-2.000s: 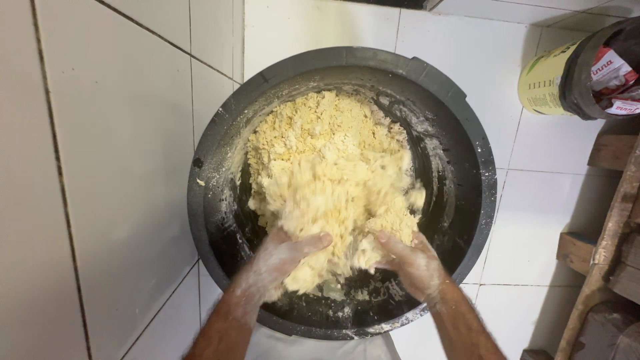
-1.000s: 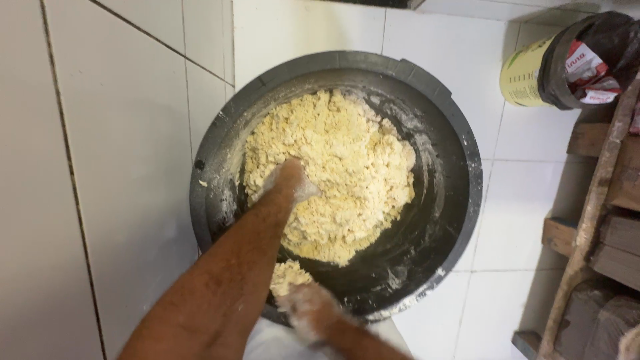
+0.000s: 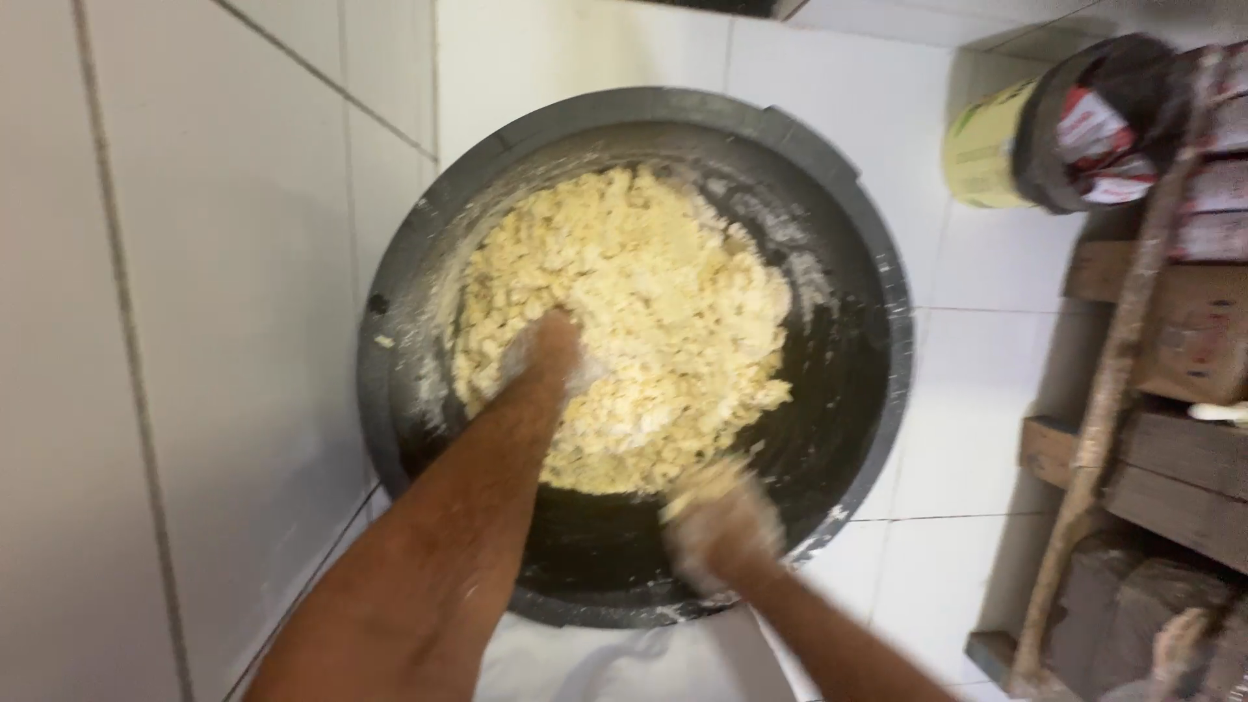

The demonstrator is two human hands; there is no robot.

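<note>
A large round black tub [image 3: 885, 322] holds a mound of crumbly pale yellow dough [image 3: 643, 273], with white flour smeared on the tub's inner wall. My left hand [image 3: 551, 356], dusted with flour, presses into the lower left of the mound; its fingers are sunk in the dough and hidden. Over the lower right part of the tub is my right hand [image 3: 721, 531], blurred, with a clump of dough at its fingers, close to the lower edge of the mound.
White tiles line the wall at left and the floor around the tub. A yellow bucket [image 3: 985, 146] with a dark liner and red-and-white wrappers stands at upper right. Below it, a wooden rack [image 3: 1102, 419] holds cartons. White cloth [image 3: 634, 663] shows below the tub.
Two seconds ago both my hands were in the dough at the mound's lower edge. My left hand then moved onto the mound; since one second ago my right hand has moved right with its clump.
</note>
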